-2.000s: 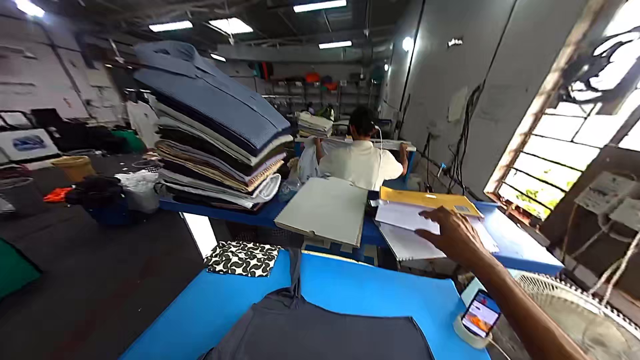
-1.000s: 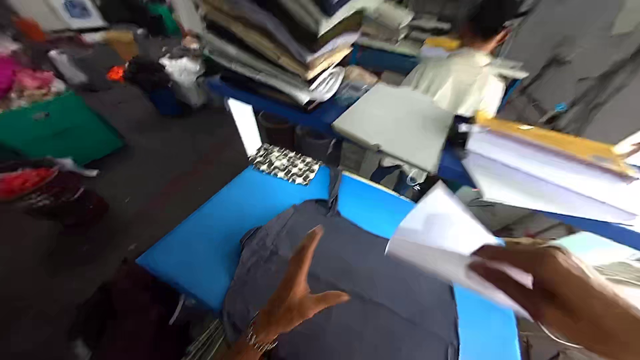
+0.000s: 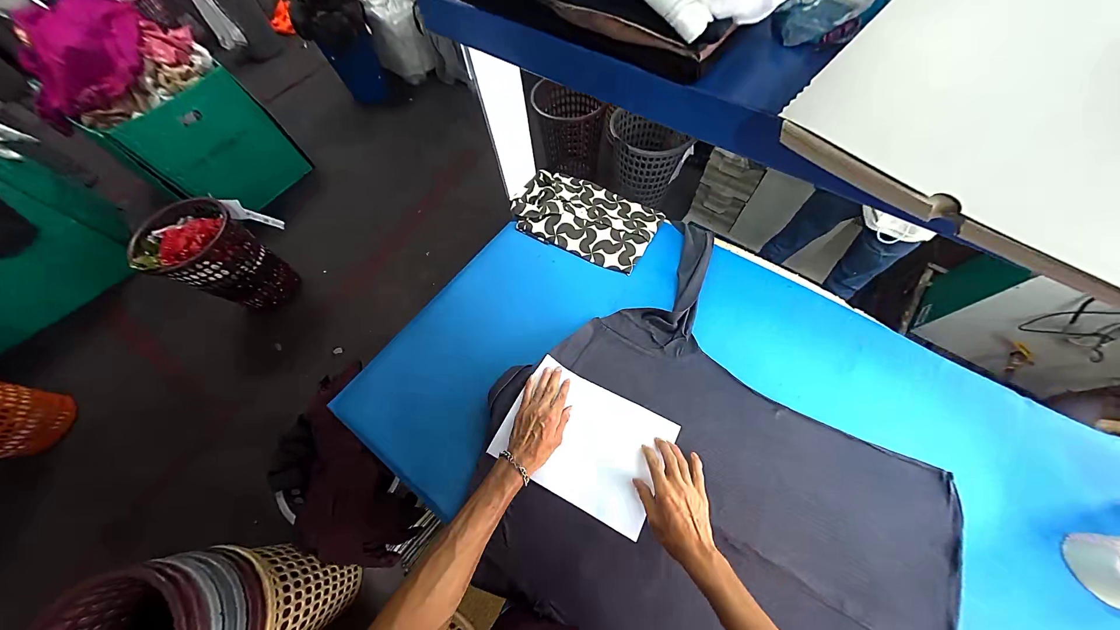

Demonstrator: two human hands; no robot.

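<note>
A dark grey garment (image 3: 805, 472) lies spread over the blue table (image 3: 455, 324), its narrow upper end reaching the far edge. On the garment, toward its left side, rests a white rectangular sheet (image 3: 595, 446). My left hand (image 3: 540, 420), with a chain bracelet at the wrist, lies flat on the sheet's left part. My right hand (image 3: 678, 499) touches the sheet's right edge, fingers spread, partly over the garment. Neither hand grips anything. A folded black-and-white patterned cloth (image 3: 586, 219) sits at the table's far left corner.
Beyond the table stands a dark blue bench (image 3: 612, 61) with a white board (image 3: 989, 105) on it. A person's jeans (image 3: 840, 236) show beneath. Plastic baskets (image 3: 569, 122), a basket with red scraps (image 3: 227, 262) and green bins (image 3: 210, 140) stand around. Dark cloth (image 3: 350, 490) hangs at the table's left.
The white sheet, held in my right hand above the garment a second ago, now lies on it. My left hand has come down onto the sheet. The view has tilted down.
</note>
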